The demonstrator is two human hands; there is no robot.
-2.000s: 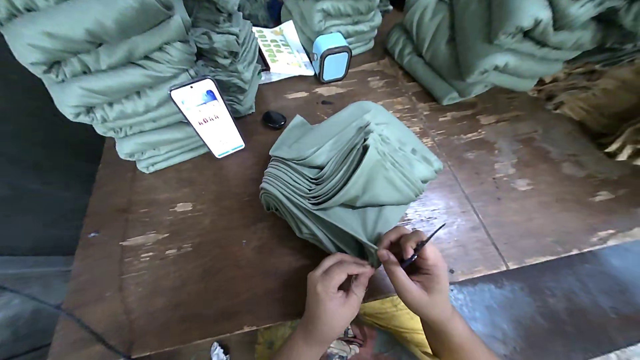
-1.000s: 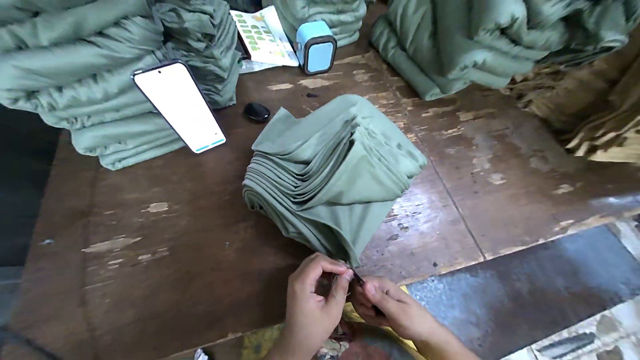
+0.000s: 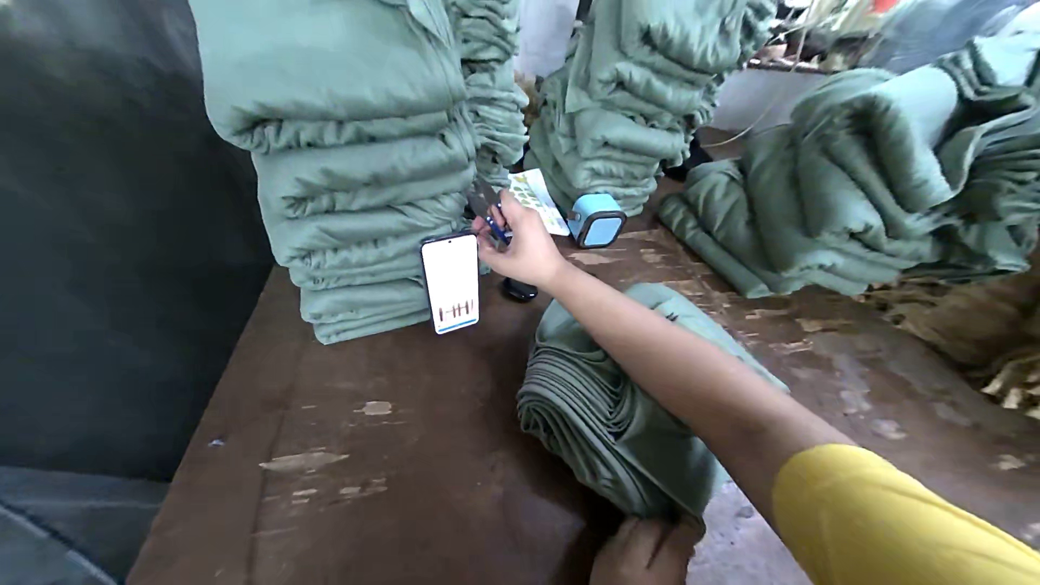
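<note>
My right hand (image 3: 520, 244) is stretched out over the table beside the top of a smartphone (image 3: 452, 284) that leans on a stack of folded green cloth (image 3: 366, 219). Its fingers are closed on a small dark and blue tool (image 3: 497, 227), whose kind I cannot make out. At the bottom of the view my left hand (image 3: 646, 552) grips the near corner of a folded, many-layered bundle of green fabric (image 3: 601, 414). My right forearm crosses above that bundle and hides part of it.
A blue boxy device (image 3: 599, 221) and a printed sheet (image 3: 539, 199) lie behind the bundle. A round black object (image 3: 520, 289) sits by the phone. More green cloth piles (image 3: 837, 187) and brown material (image 3: 967, 325) stand along the back and right of the scratched wooden table (image 3: 366, 471).
My right hand has left the fabric's near corner and reached forward and left to beside the phone, with the tool in it. My left hand remains at the corner. The view has tilted up.
</note>
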